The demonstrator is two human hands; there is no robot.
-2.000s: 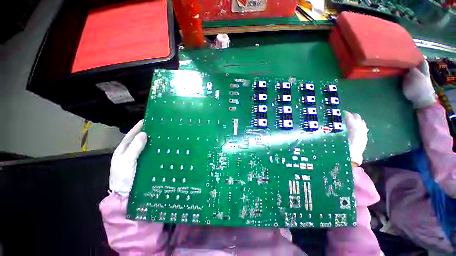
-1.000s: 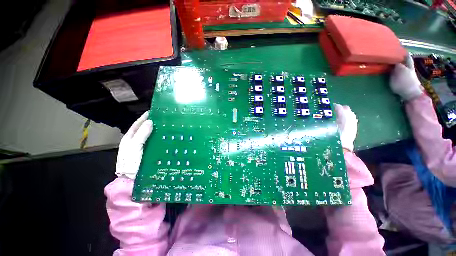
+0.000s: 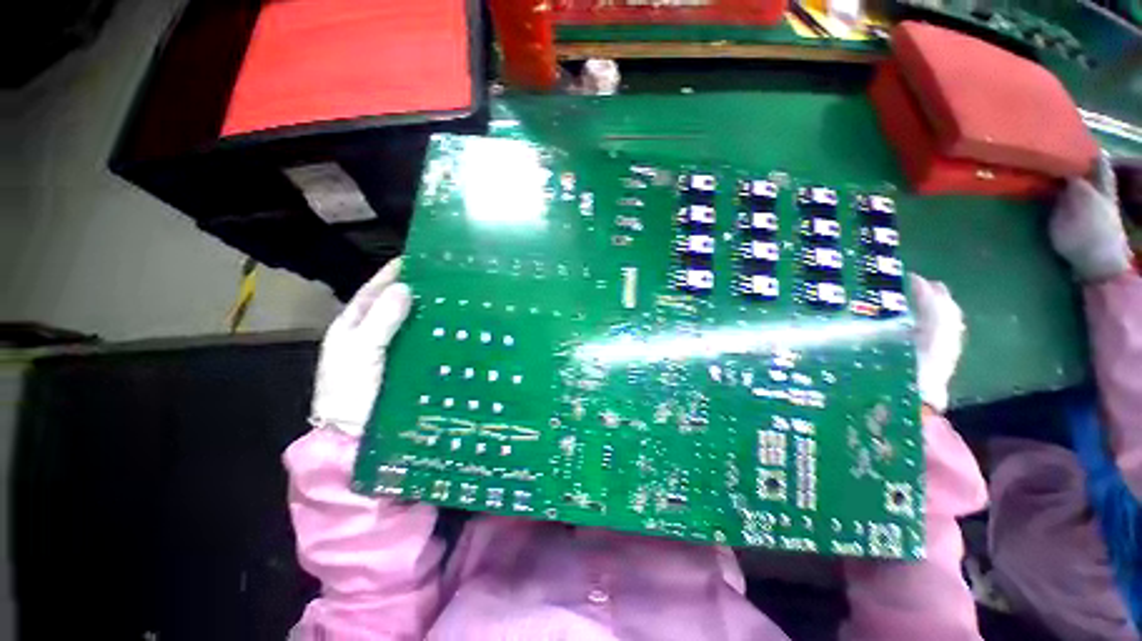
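Note:
A large green circuit board (image 3: 601,376) is held up in front of me, solder side towards me. Black power transistors (image 3: 758,238) with silver-white centres stand in rows at its upper right. My left hand (image 3: 362,351), in a white glove, grips the board's left edge. My right hand (image 3: 937,342), also gloved in white, grips its right edge; its fingers are partly hidden by the board. Bright glare covers the upper left corner and a band across the middle. The board's far face is hidden.
A black bin (image 3: 301,147) with a red sheet (image 3: 357,63) is at the upper left, beside a red post (image 3: 522,44). Stacked red foam (image 3: 989,107) lies on the green bench (image 3: 1002,294). Another person's gloved hand (image 3: 1087,228) is at the foam's right. A white lump (image 3: 599,76) is near the post.
The board and both my hands sit further right in the view, and the board is tilted slightly, its right side lower. The bin, post and foam have also shifted in the view. Both hands keep their hold.

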